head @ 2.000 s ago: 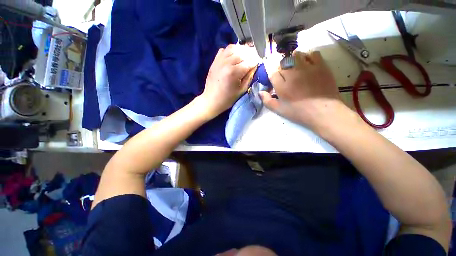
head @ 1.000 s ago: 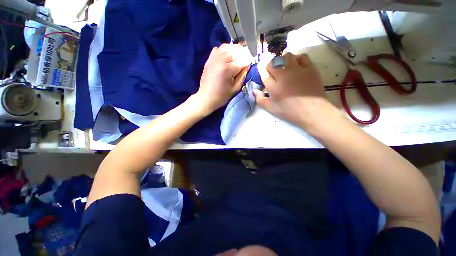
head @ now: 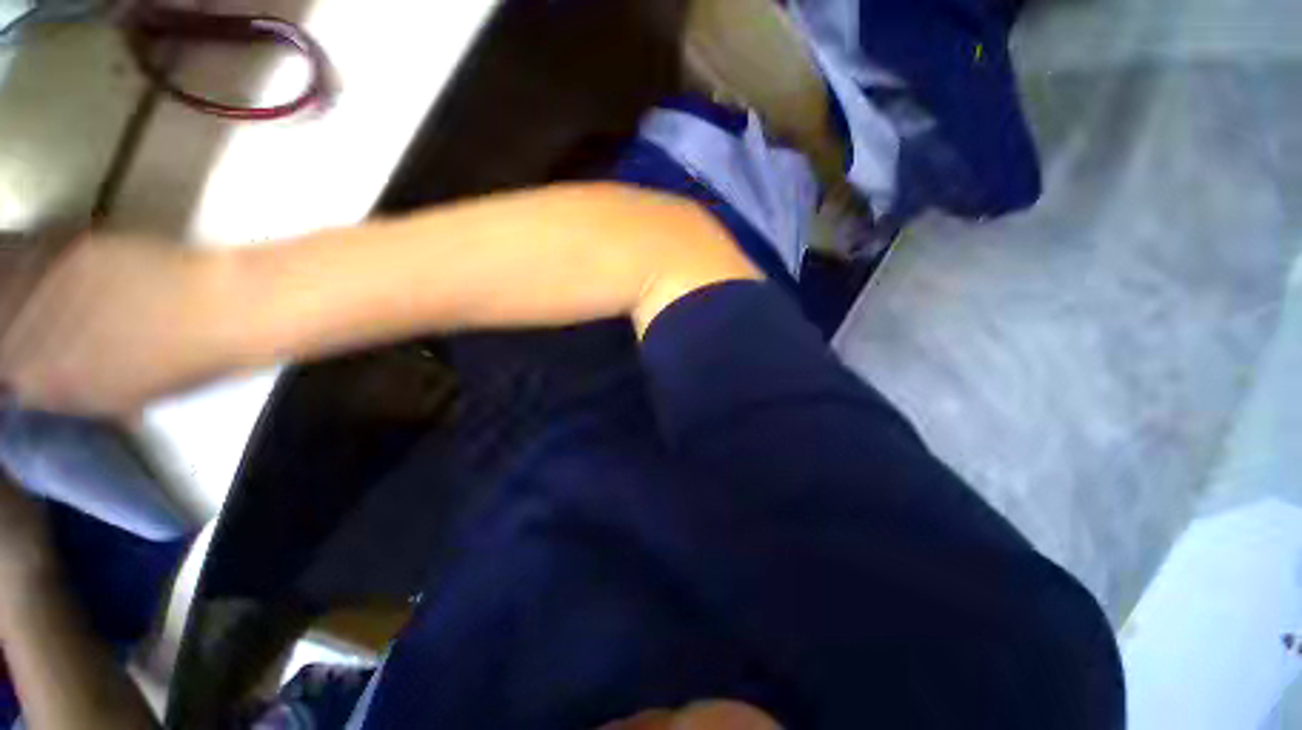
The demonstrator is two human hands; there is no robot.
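The view is blurred and tilted. My right hand (head: 93, 325) is at the left edge, over the white machine table (head: 336, 129), too blurred to show its fingers or whether it grips anything. Light blue fabric (head: 93, 474) lies just below it, with navy cloth (head: 114, 571) beneath. Only my left forearm shows in the lower left corner; my left hand is out of the picture. The needle area is out of view.
A red scissor handle loop (head: 236, 109) is on the table at the upper left. Navy and pale blue pieces (head: 964, 136) hang or lie beyond my right elbow, above the grey floor (head: 1071, 357). A pale surface (head: 1228, 613) is at the lower right.
The camera has swung sharply towards my right side. The machine head has left the picture, the table and hands have shifted to the left, and the floor has come in.
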